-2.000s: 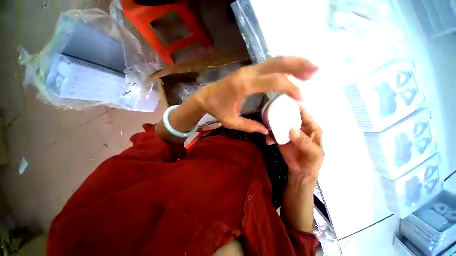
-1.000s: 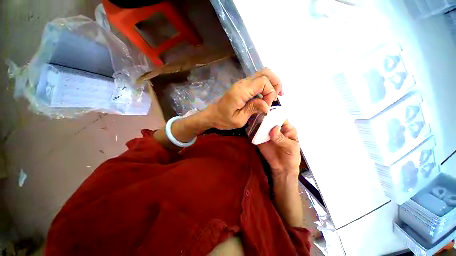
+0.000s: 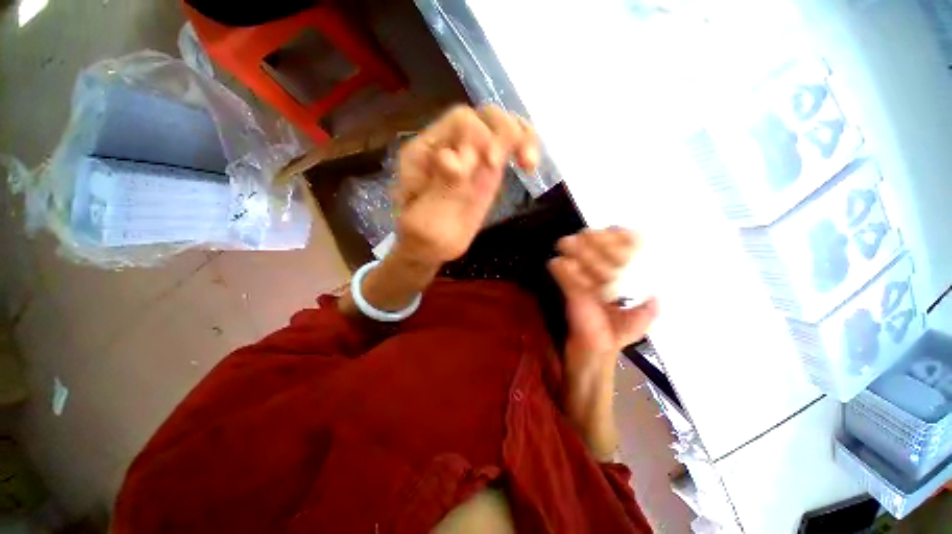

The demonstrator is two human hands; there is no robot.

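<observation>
My left hand (image 3: 454, 183), with a white bangle at the wrist, is raised over the brown carton beside the lap. Its fingers are curled and blurred, and I cannot tell whether anything is in them. My right hand (image 3: 600, 287) is lower and to the right, at the near edge of the white table (image 3: 720, 365). Its fingers are bent with the thumb out to the side, against strong glare. The hands are apart. The white device is not distinguishable; glare or the right hand may hide it.
The open carton (image 3: 336, 224) holds crumpled clear plastic. A bagged grey-white stack (image 3: 162, 203) lies on the floor at left, near an orange stool (image 3: 360, 89). Stacked trays (image 3: 819, 245) line the table's right side; more nested trays (image 3: 903, 417) and a black phone (image 3: 840, 516) are lower right.
My hands have separated; the left moved up and left, and the right stayed near the table edge. The white device held between them earlier no longer shows. The view has shifted slightly.
</observation>
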